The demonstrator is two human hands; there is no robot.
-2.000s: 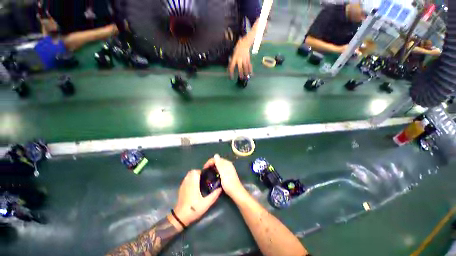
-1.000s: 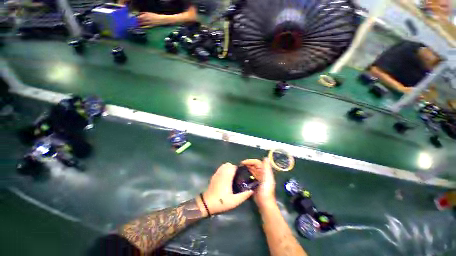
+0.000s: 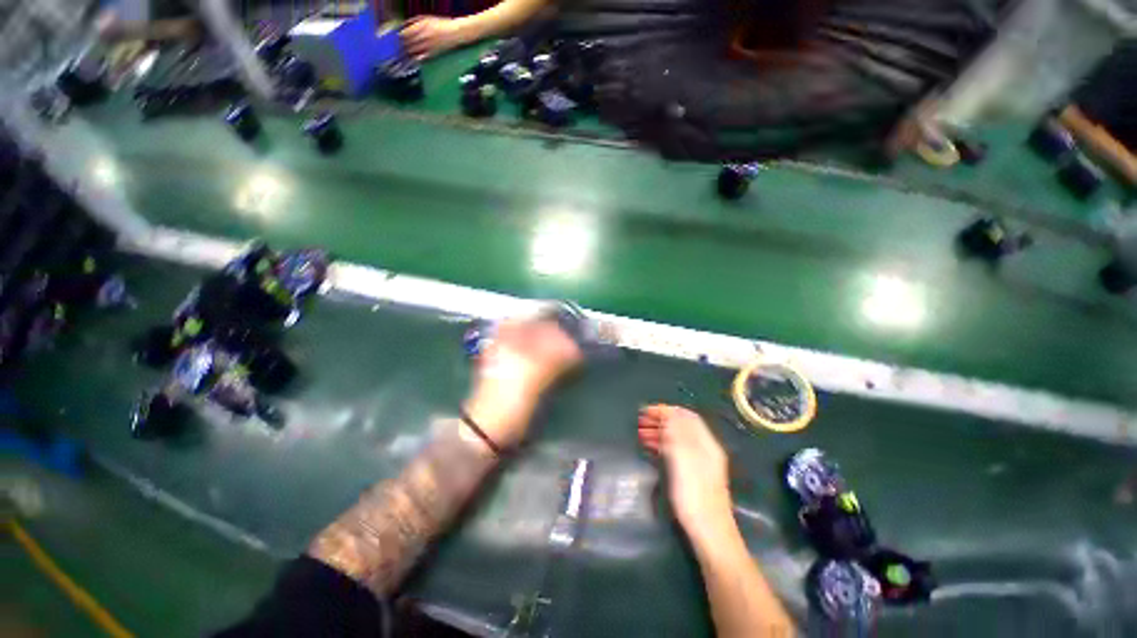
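My left hand (image 3: 521,368) is blurred, low over the bench by the pale rail. A blurred dark, shiny shape (image 3: 571,322) shows at its fingers; what it is and whether it is gripped are unclear. A blue disc (image 3: 475,339) lies partly hidden beside this hand. My right hand (image 3: 686,451) is over the bench to the right, its fingers curled in, with nothing visible in them. The black housing cannot be made out clearly. The yellow ring (image 3: 774,398) with small dark bits lies right of my right hand. A joined unit (image 3: 838,523) with two blue discs lies below it.
A cluster of dark units (image 3: 231,330) lies on the left. The pale rail (image 3: 873,376) crosses the bench. Beyond it, black units (image 3: 737,180) stand on the green strip. A black caged fan (image 3: 773,81), a blue box (image 3: 337,52) and other workers' arms are at the back.
Both hands held the black housing together before; now they are apart. My left hand has moved forward and left to the rail. The view has swung left, so bench things sit further right.
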